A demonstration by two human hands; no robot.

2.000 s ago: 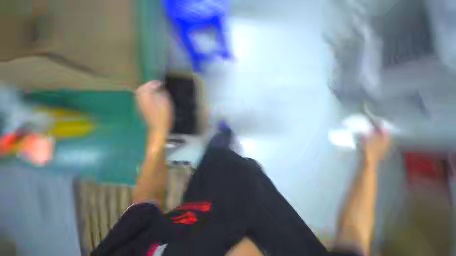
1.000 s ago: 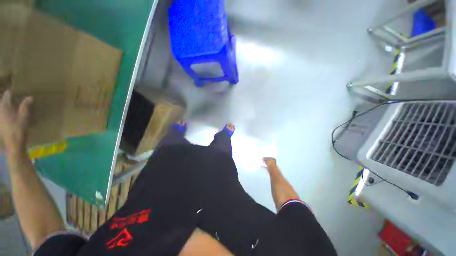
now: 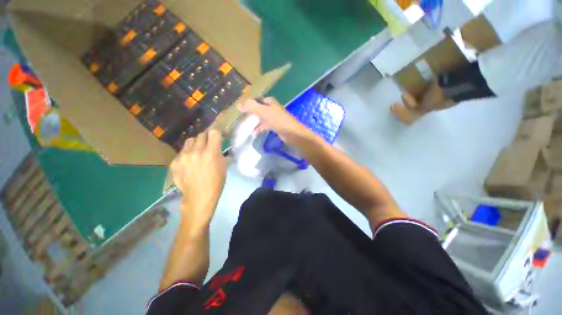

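An open shipping carton (image 3: 237, 37) lies on the green bench at the upper left. Rows of dark product boxes (image 3: 166, 77) with orange marks fill its inside. My left hand (image 3: 200, 166) has its fingers hooked over the carton's near edge and grips it. My right hand (image 3: 268, 117) is at the carton's near right corner, by a raised flap. A blurred white thing (image 3: 246, 147), perhaps a label strip, hangs below my right hand's fingers; its shape is unclear. My right fingertips are partly hidden by each other.
The green bench (image 3: 92, 197) holds a yellow item (image 3: 68, 132) and a red-orange card (image 3: 37, 104) at left. A blue stool (image 3: 317, 117) stands beside it. Another person's arms (image 3: 425, 104) reach toward cartons at upper right. A white-framed machine (image 3: 493, 246) and stacked cartons (image 3: 524, 147) are at right.
The view has turned toward the bench, and the carton's filled inside now shows. Both my hands have come together at its near edge; my right hand was low over the floor.
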